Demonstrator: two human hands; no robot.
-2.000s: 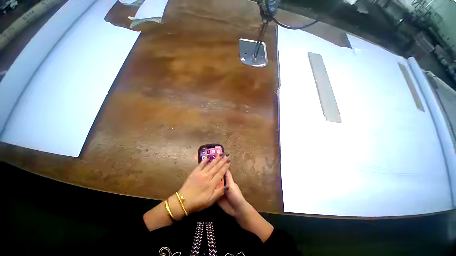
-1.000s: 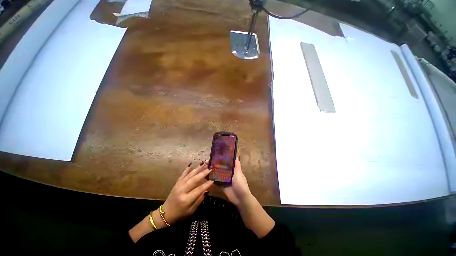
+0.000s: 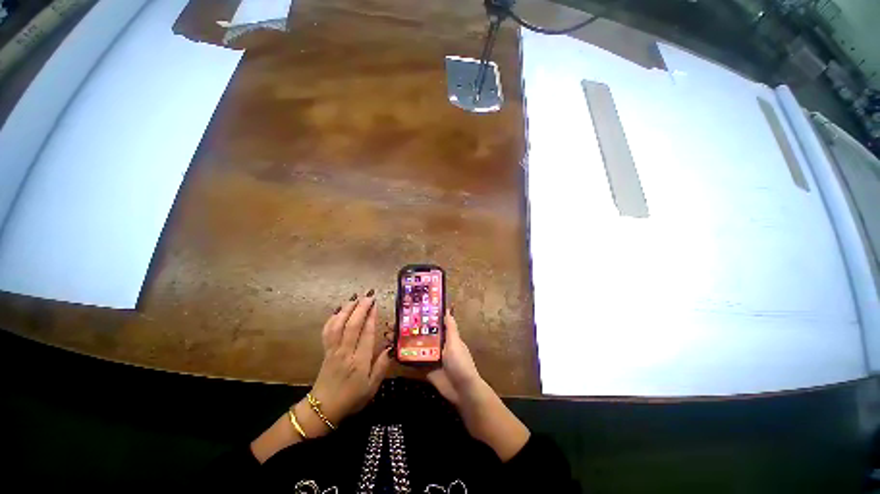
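Note:
A black smartphone (image 3: 420,315) with a lit screen of app icons is upright to my view, above the near edge of the brown wooden table (image 3: 318,193). My right hand (image 3: 453,365) holds it from its right side and lower edge; the fingers behind it are hidden. My left hand (image 3: 349,355) is just left of the phone, fingers extended and apart over the wood, thumb near the phone's lower left side. It holds nothing. Two gold bracelets are on the left wrist.
White paper (image 3: 125,164) lies at left, partly rolled. Another large white sheet (image 3: 704,280) lies at right with two flat strips (image 3: 618,150) on it and a rolled far-right edge. A cutting machine on a silver base plate (image 3: 474,85) stands at the back. Paper scraps (image 3: 259,13) lie back left.
My left hand first covered the phone, then drew off to its left. The phone's screen went from a dark reddish keyboard view to app icons, and the phone shifted slightly left and down.

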